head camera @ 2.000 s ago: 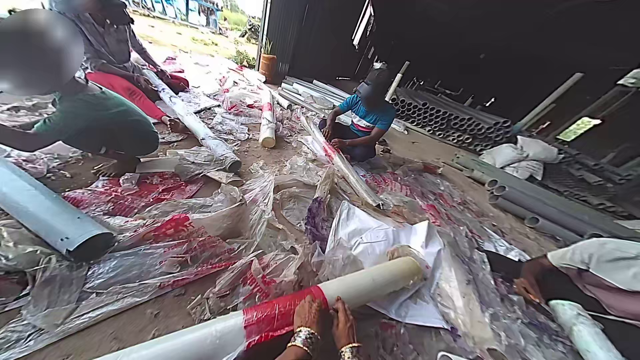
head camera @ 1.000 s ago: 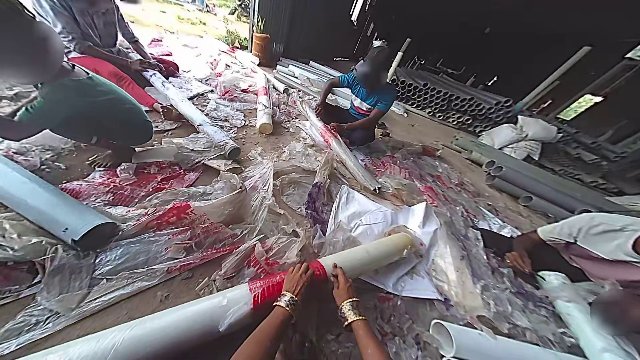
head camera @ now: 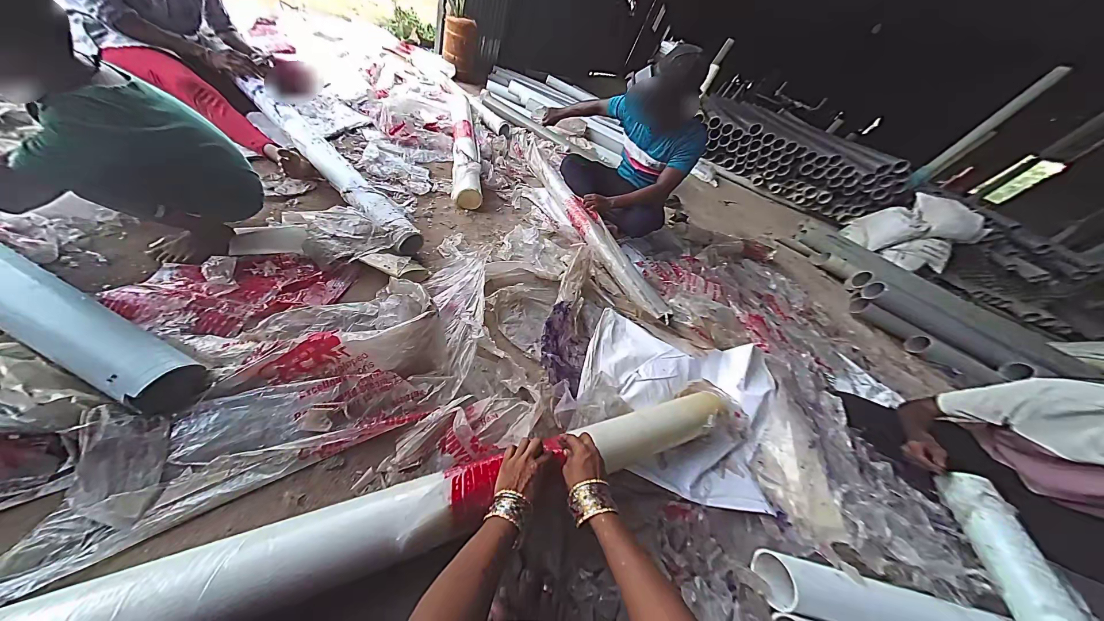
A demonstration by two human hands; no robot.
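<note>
A long pipe in pale plastic wrap (head camera: pixel 285 543) lies slantwise across the lower part of the view, with its far end on a white sheet (head camera: pixel 724 487). Around it runs a band of red printed plastic film (head camera: pixel 473 490). My left hand (head camera: pixel 523 467) rests on top of the pipe at the right part of the red band, fingers bent against the film. Close beside it, my right hand (head camera: pixel 583 459) pinches at the film's right edge. Both wrists bear bangles. Whether the left fingers grip the film is unclear.
Crumpled plastic film (head camera: pixel 345 388) covers much of the ground. A grey pipe (head camera: pixel 86 319) lies at left, and a white pipe (head camera: pixel 854 591) at lower right. Co-workers sit or crouch at upper left, in the middle (head camera: pixel 655 147) and at right. Stacked pipes (head camera: pixel 776 164) stand behind.
My hands have come closer together on the pipe than one second ago. The co-worker in the blue shirt has stretched one arm out to the left.
</note>
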